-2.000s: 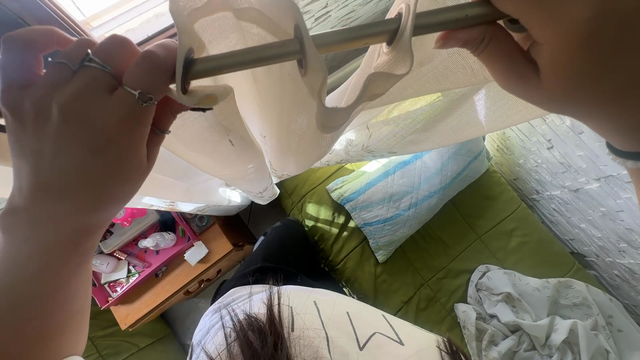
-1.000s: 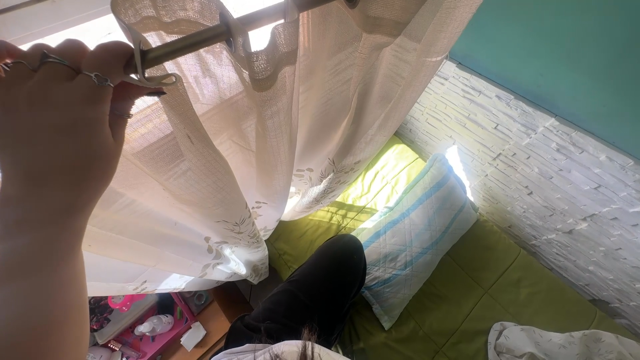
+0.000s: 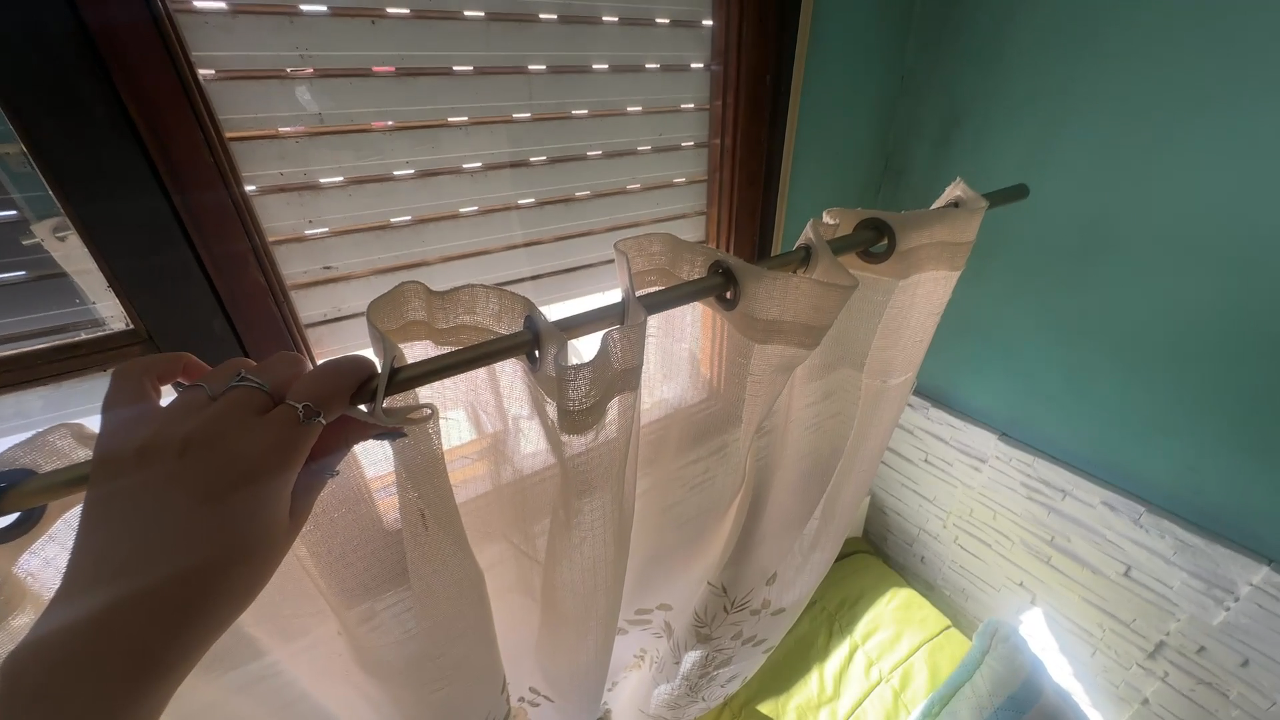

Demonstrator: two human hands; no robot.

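Observation:
My left hand [image 3: 215, 470], with rings on its fingers, grips a metal curtain rod [image 3: 460, 362] at the left of the head view. From the rod hangs a sheer beige curtain [image 3: 570, 510] with dark grommets and a leaf pattern low down. The rod passes through the grommets and slants up to the right, its bare far end [image 3: 1008, 195] sticking out past the cloth in front of the green wall. Part of the curtain also hangs left of my hand. My right hand is out of the frame.
Behind the curtain is a window with a dark wooden frame [image 3: 745, 130] and a lowered slatted shutter [image 3: 470, 100]. A green wall [image 3: 1080, 280] stands at the right above white stone-look cladding [image 3: 1050, 480]. Below lie a lime-green bedspread [image 3: 860, 640] and a blue-and-white pillow [image 3: 1000, 680].
My right hand, on the rod two seconds ago, has left the view. My left hand still holds the rod. The view has tilted up toward the window.

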